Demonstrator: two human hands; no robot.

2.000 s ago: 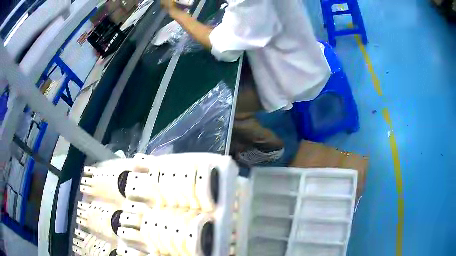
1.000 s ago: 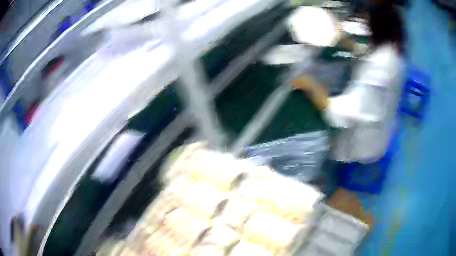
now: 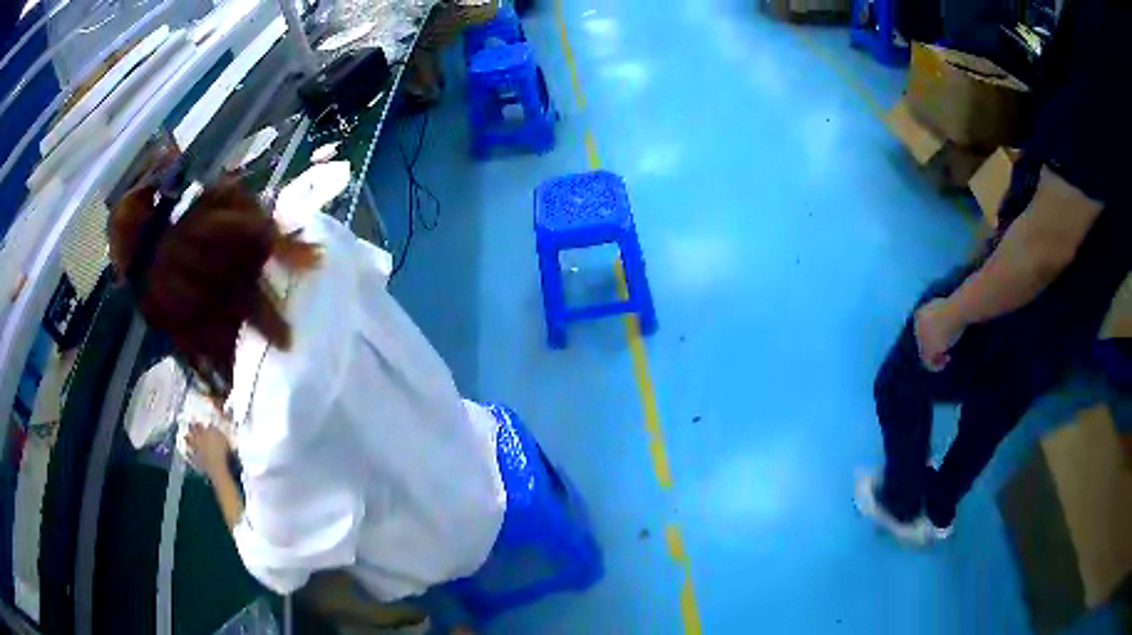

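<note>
Neither of my hands is in the picture. Nearest in front of me, a seated person in a white shirt point(image 3: 360, 434) leans over the dark green conveyor point(image 3: 193, 558) at the left. That person's hand point(image 3: 211, 449) is at a white rounded unit point(image 3: 158, 403) on the conveyor. Part of a clear bag point(image 3: 252, 620) shows at the bottom left.
A blue stool point(image 3: 583, 205) stands on the blue floor, with another blue stool point(image 3: 507, 93) behind it. A black box point(image 3: 345, 84) sits on the conveyor. A standing person in dark clothes point(image 3: 1037, 279) and open cartons point(image 3: 962, 97) are at the right. Black cable point(image 3: 420, 192) hangs beside the conveyor.
The view has swung right and up towards the aisle. The tray of cream parts and the empty divided tray have left the picture; the stools and the standing person have come into it.
</note>
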